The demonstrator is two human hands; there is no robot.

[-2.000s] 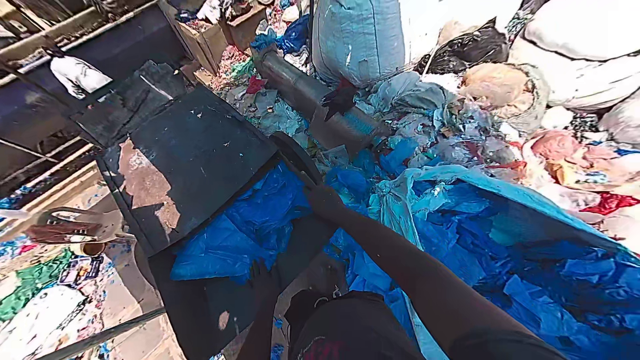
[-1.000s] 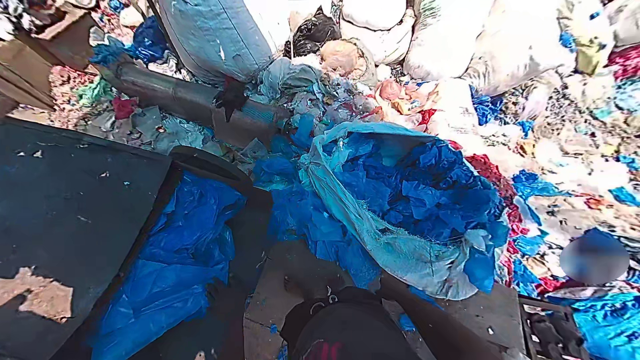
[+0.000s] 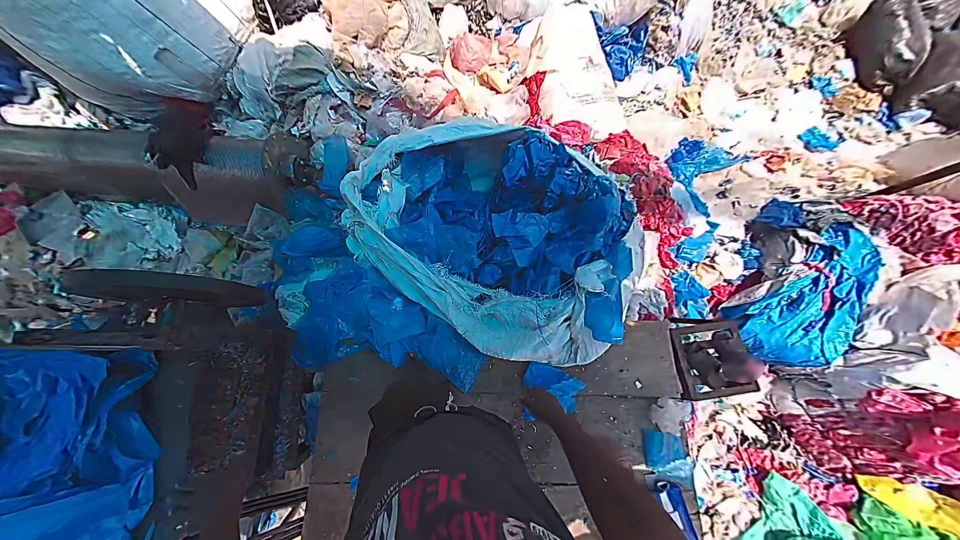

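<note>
My right hand [image 3: 543,406] is low over the wooden boards, its fingers closed at the edge of a small blue plastic film piece [image 3: 556,381]. Just above it sits a wide-mouthed woven sack [image 3: 480,322], filled with blue plastic film pieces [image 3: 517,217]. More blue film [image 3: 367,307] spills down the sack's left side. At the lower left, my left forearm [image 3: 217,499] is a dark shape beside the machine; the hand cannot be made out. Left of it lies a large blue plastic sheet [image 3: 60,442]. A dark wheel [image 3: 165,288] stands edge-on above the machine.
A thick metal pipe [image 3: 82,157] runs in from the left below a large stuffed sack [image 3: 127,52]. A small dark frame [image 3: 716,360] lies at the right edge of the wooden boards [image 3: 420,420]. Red plastic scraps [image 3: 637,169] and mixed plastic surround the woven sack.
My right hand has left the dark wheel's rim and come down to the boards at the small blue piece. The view has swung right, toward the woven sack.
</note>
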